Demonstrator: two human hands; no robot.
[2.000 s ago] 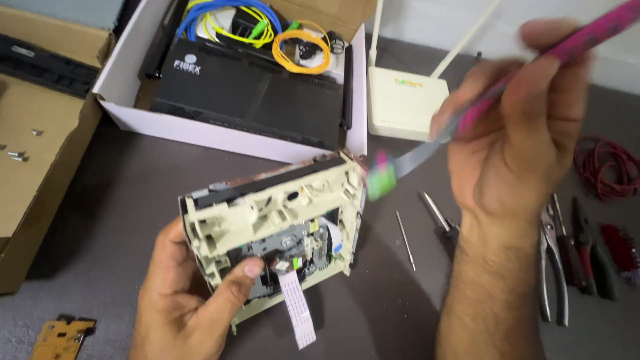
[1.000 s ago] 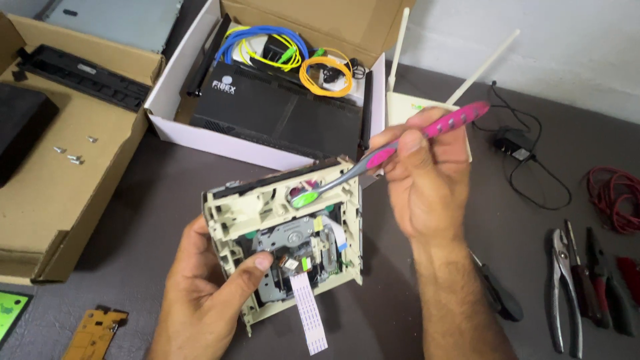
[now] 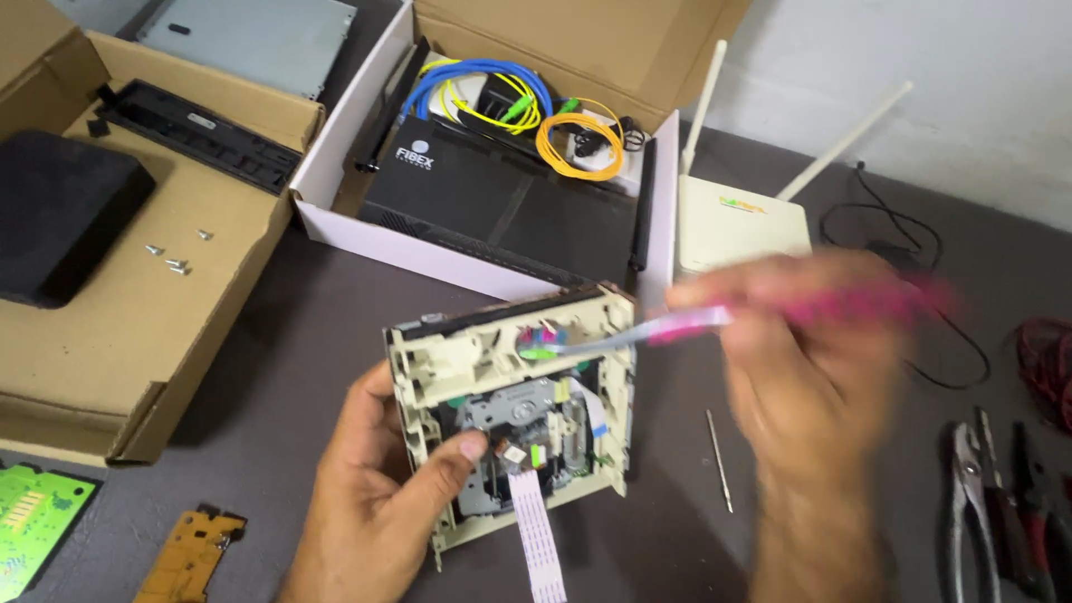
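My left hand [image 3: 402,486] grips the lower left side of an optical disc drive mechanism [image 3: 448,360] with a cream plastic frame, its thumb lying over the metal part in the middle. A white flat ribbon cable [image 3: 536,536] hangs from the drive's lower edge. My right hand [image 3: 804,368], blurred, holds a pink and grey toothbrush [image 3: 607,339] by its handle. The green-tipped bristle head lies at the recess in the upper part of the frame; how firmly it touches cannot be told.
Behind the drive stands an open box [image 3: 394,247] with a black router and coiled cables. A white router [image 3: 741,226] is to its right. A cardboard tray [image 3: 226,310] with screws [image 3: 177,265] lies left, circuit boards [image 3: 38,523] below it. Pliers [image 3: 967,502] and a thin metal rod [image 3: 718,461] lie right.
Two seconds ago the toothbrush head was off the drive, beyond its upper right corner; my right hand has since brought it left onto the frame. My left hand keeps its hold.
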